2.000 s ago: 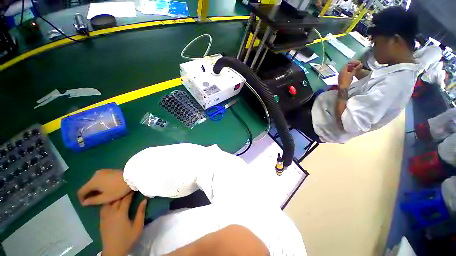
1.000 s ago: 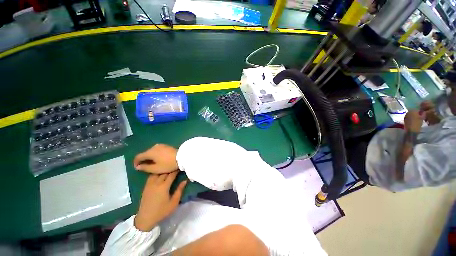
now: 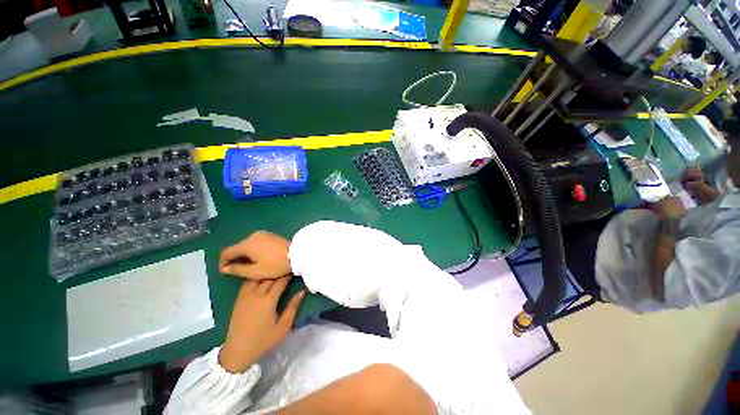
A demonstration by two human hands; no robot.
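My right hand point(image 3: 258, 254) rests on the green bench, loosely curled with a gap between thumb and fingers, and nothing shows in it. My left hand point(image 3: 258, 324) lies just below, its fingertips against my right wrist and its thumb apart, with nothing visible in it. A white sheet with faint rows point(image 3: 139, 306) lies left of my hands. A clear blister tray of dark round parts point(image 3: 130, 207) lies behind the sheet. A blue parts box point(image 3: 266, 188) stands behind my right hand, with a clear bag inside.
Right of the box are a small clear bag point(image 3: 341, 186), a dark part sheet point(image 3: 384, 177), blue-handled scissors point(image 3: 431, 194) and a white box point(image 3: 439, 147). A black hose point(image 3: 545, 219) hangs over the bench's right end. Another person's sleeve point(image 3: 629, 259) shows at right.
Since the oldest frame the view has swung left, bringing the whole sheet and tray into sight. My hands stay together in the same pose. The other person's hands have moved lower.
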